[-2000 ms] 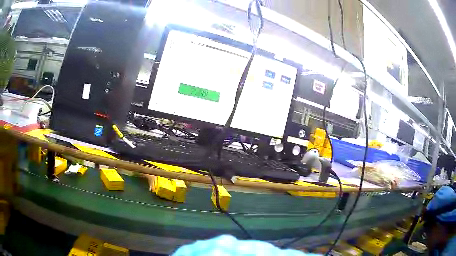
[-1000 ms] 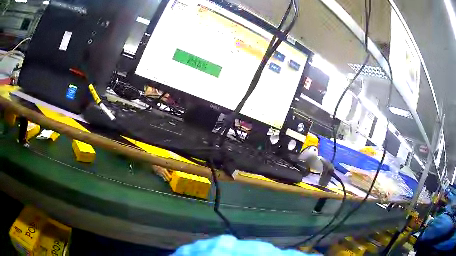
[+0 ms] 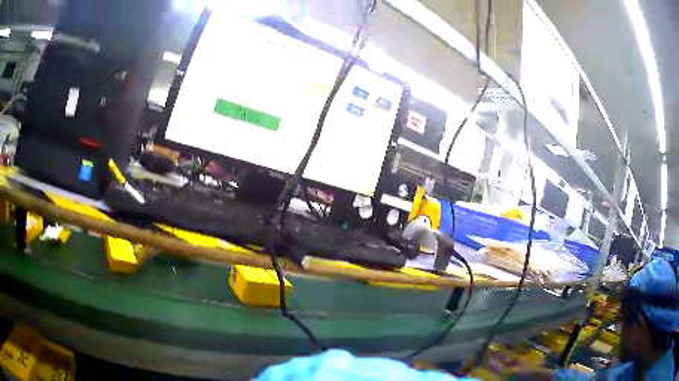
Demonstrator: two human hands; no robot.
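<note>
Neither of my hands is in view. A light-blue cloth shape (image 3: 350,368) fills the bottom centre edge. A yellow retail box (image 3: 259,286) lies on the green belt (image 3: 186,298) under the raised shelf, with a black cable crossing its right end. Another yellow box (image 3: 121,254) lies further left on the belt. Yellow boxes with dark lettering (image 3: 33,357) are at the bottom left, cut off by the edge. The monitor (image 3: 275,97) shows a white page with a green bar. A grey-white barcode scanner (image 3: 424,237) stands right of the black keyboard (image 3: 327,239).
A black computer tower (image 3: 74,126) stands left of the monitor. Black cables (image 3: 530,171) hang across the view. Clear plastic bags (image 3: 528,259) lie before a blue bin (image 3: 476,223). A person in a blue cap (image 3: 655,286) is at the lower right.
The view has swung and tilted. Boxes seen on the upper belt two seconds ago now show as fewer, and fingers seen beside the middle box are no longer visible. The person at right appears larger.
</note>
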